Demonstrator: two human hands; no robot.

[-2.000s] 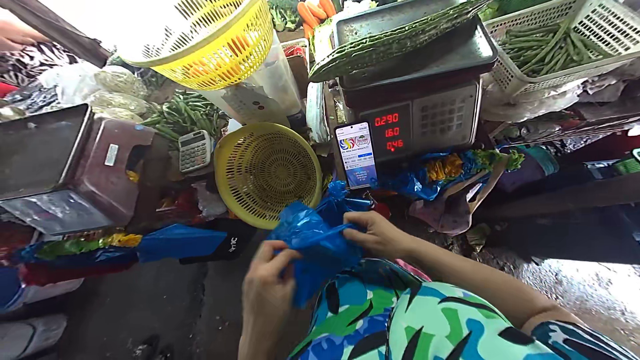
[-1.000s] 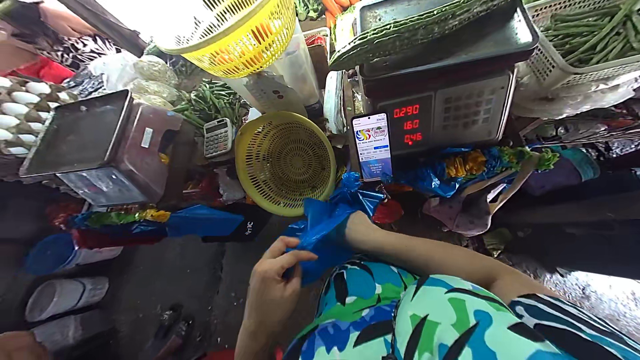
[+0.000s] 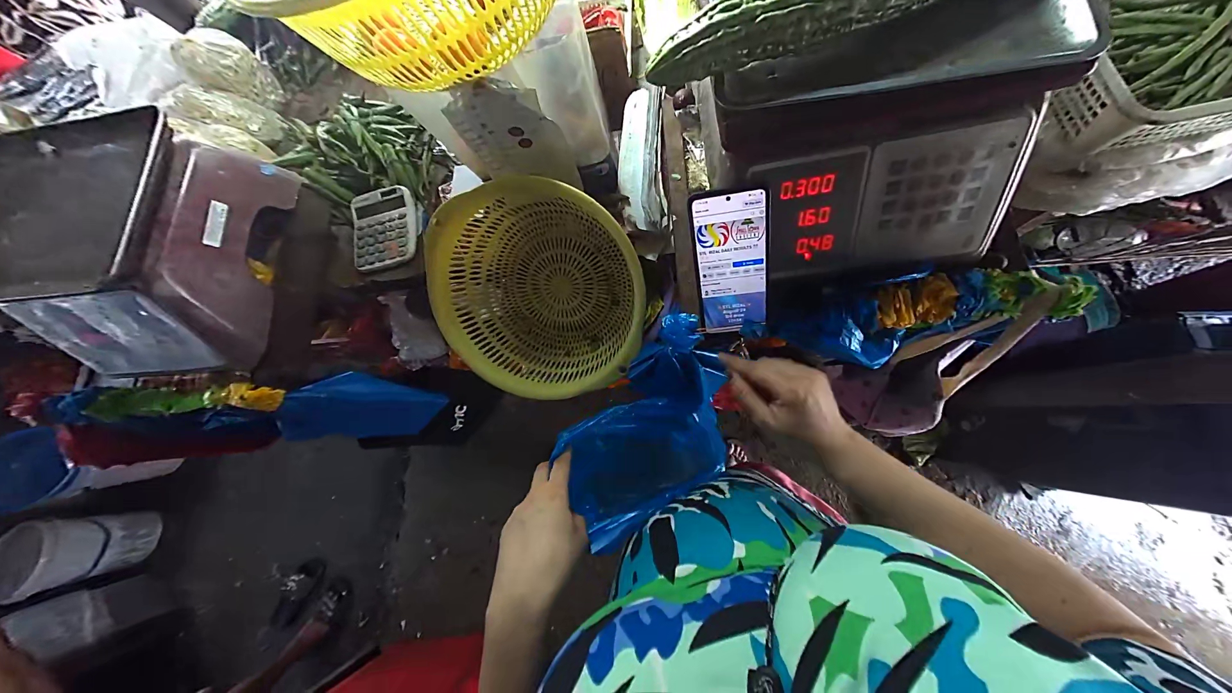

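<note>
A blue plastic bag (image 3: 647,457) is spread between my hands, its mouth toward my left. My left hand (image 3: 549,515) grips the rim of its mouth. At the bag's gathered end, my right hand (image 3: 784,395) pinches the blue plastic with thumb and finger. Just beyond the bag stands a yellow-green plastic basket (image 3: 539,289), with nothing seen in it. A phone (image 3: 731,260) with a lit screen leans against the digital scale (image 3: 948,188). On the scale's tray lies a long, ridged green gourd (image 3: 760,37).
A calculator (image 3: 385,229) lies left of the basket, near green chili peppers (image 3: 371,144). Farther left is a second scale (image 3: 217,231). A yellow basket (image 3: 433,43) holds orange vegetables at the top. Green beans (image 3: 1174,48) fill a white crate at right. Buckets (image 3: 82,549) stand lower left.
The bag, crumpled in my hands before, is now spread wider. My right hand, which was inside or behind it, is now at its gathered end. The red readings on the scale have changed.
</note>
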